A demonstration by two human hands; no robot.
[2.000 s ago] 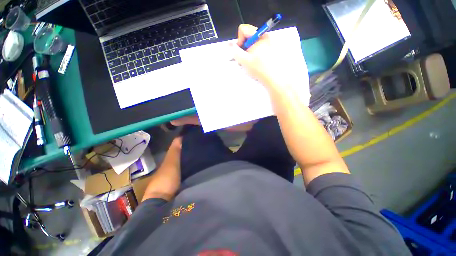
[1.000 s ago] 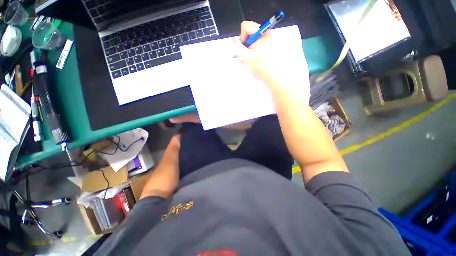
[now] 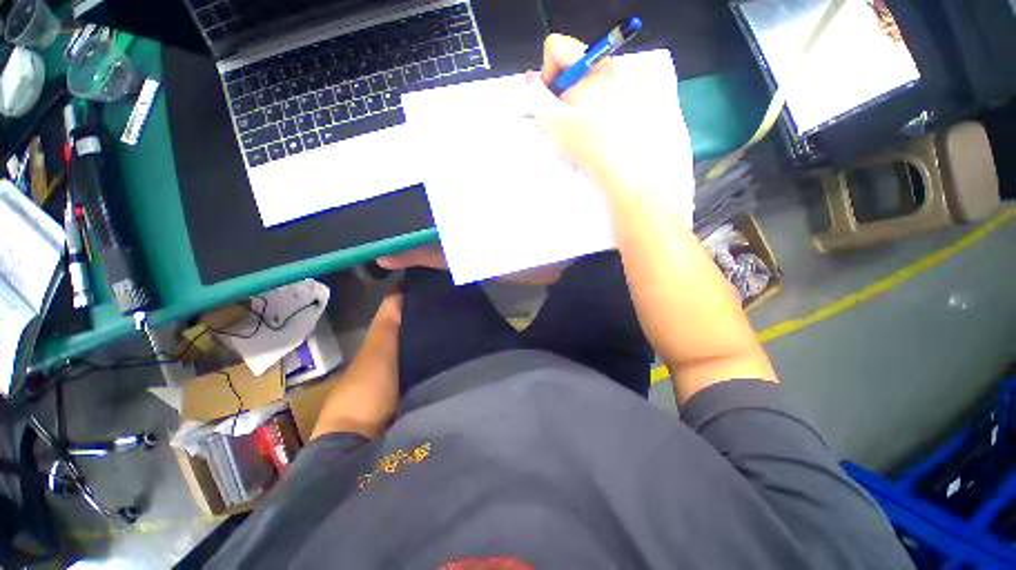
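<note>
A white record sheet [image 3: 501, 189] lies over the bench's front edge and sticks out above my lap; its surface is washed out by glare. My right hand [image 3: 574, 95] rests on its upper part and is closed around a blue pen [image 3: 599, 56], whose end points up and right. An open silver laptop [image 3: 334, 184] with black keys stands on a black mat to the left; the sheet covers its right front corner. My left forearm goes down beside my lap, and the left hand is hidden under the bench edge, apart from a bit of skin.
Bench left: a black tube-like tool [image 3: 103, 223], markers [image 3: 76, 256], clear plastic cups [image 3: 100, 69] and an open notebook [image 3: 22, 262]. Right: a white-topped slab [image 3: 830, 72], a yellow strap [image 3: 777, 106] and a beige stool [image 3: 969, 173]. Below: cardboard boxes [image 3: 234, 395] and a blue rack [image 3: 925, 523].
The pen and my right hand have shifted slightly up and right on the sheet. The bench and sheet sit slightly higher in the picture. The laptop stays open.
</note>
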